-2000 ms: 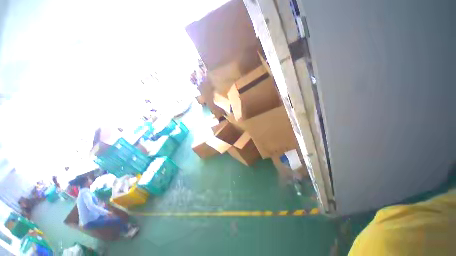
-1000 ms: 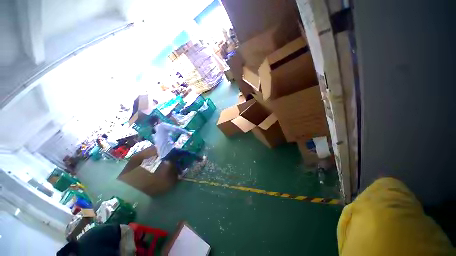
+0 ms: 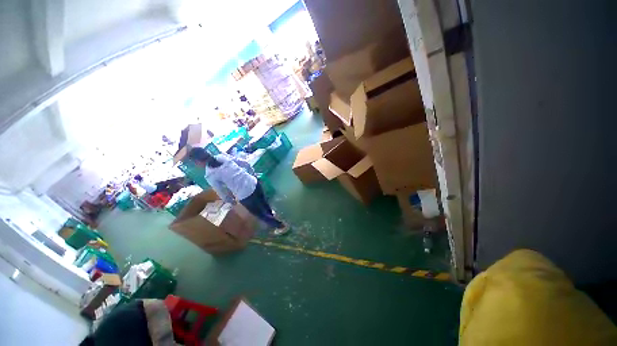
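Observation:
Neither of my hands can be made out. A yellow rounded shape [image 3: 531, 297], which looks like clothing, fills the lower right corner. Nearest in front at the bottom are a red stool [image 3: 188, 316] and a carton with a white top or panel [image 3: 245, 327]. A dark, partly cut-off shape with a pale band [image 3: 160, 323], perhaps a person's clothing, is left of the stool. Further off, a large open brown carton [image 3: 226, 233] with white contents stands on the green floor. A person in a light top [image 3: 233, 181] bends beside it, arms towards its opening.
Open brown cartons [image 3: 389, 165] are piled at the right, against a worn whitish frame [image 3: 443, 149] and a grey wall [image 3: 541, 135]. A yellow-and-black line [image 3: 338, 257] crosses the floor. Green crates stand behind the person and at the left [image 3: 157, 280]. A clear bottle-like item [image 3: 427, 240] stands near the frame.
The view has swung, bringing the red stool and nearby carton into sight. The person, lower and beside the crates one second ago, now stands more upright by the large carton.

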